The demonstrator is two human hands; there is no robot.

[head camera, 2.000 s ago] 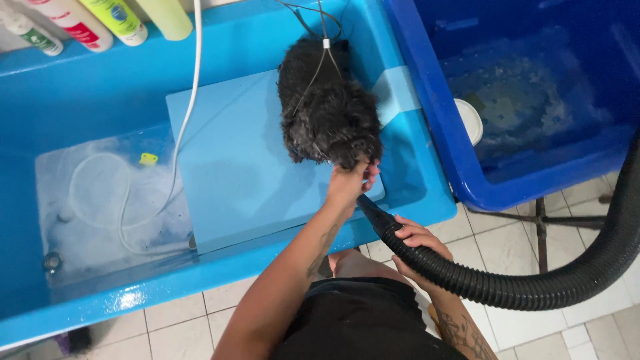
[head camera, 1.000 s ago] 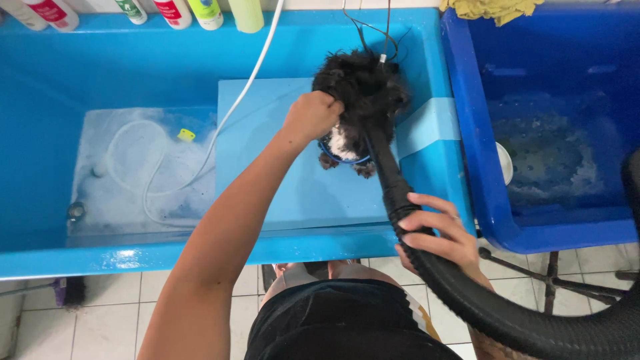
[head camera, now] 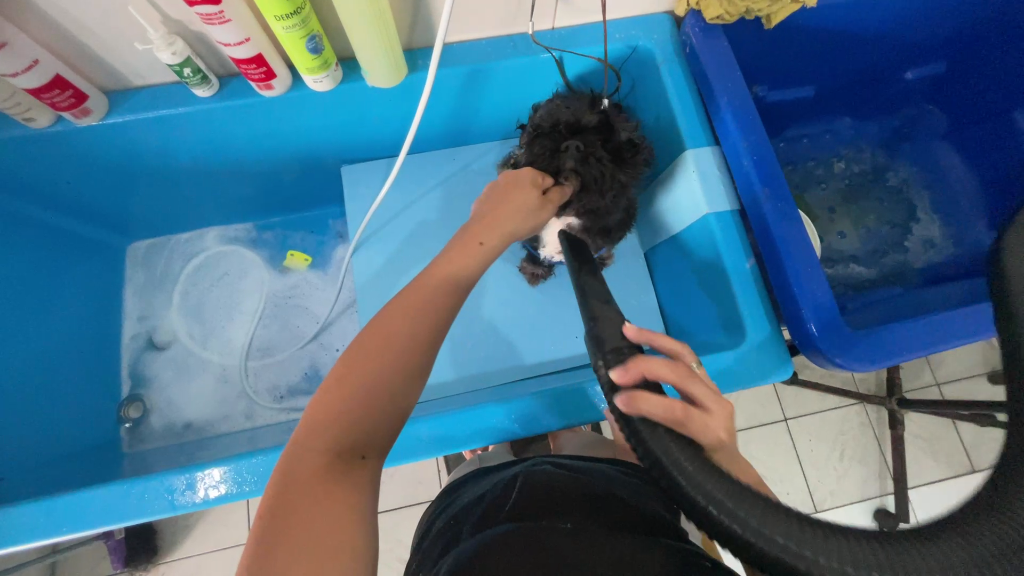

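Observation:
A small black dog [head camera: 588, 152] with a white chest patch is on a light blue board [head camera: 496, 304] in a blue grooming tub [head camera: 448, 420]. Its muzzle points up towards the camera. Against the side of its head and neck, my left hand [head camera: 520, 200] has its fingers curled in, closed on the fur. My right hand [head camera: 676, 392] is wrapped around the black dryer hose [head camera: 720, 488] just behind its nozzle [head camera: 588, 296]. The nozzle tip is at the white chest fur. Thin leash cords [head camera: 572, 52] run down behind the dog's head.
Several bottles [head camera: 296, 40] line the tub's back rim. A white hose [head camera: 400, 152] trails into soapy water at left, near a yellow object [head camera: 297, 260]. A darker blue tub [head camera: 808, 296] holding water stands at right, a yellow cloth [head camera: 748, 10] on its rim and a metal stand [head camera: 896, 408] beneath.
Two seconds ago the dog's head was lowered; now its muzzle is raised. The nozzle has come from beside my left hand to the dog's chest. My left hand has moved to the side of its head.

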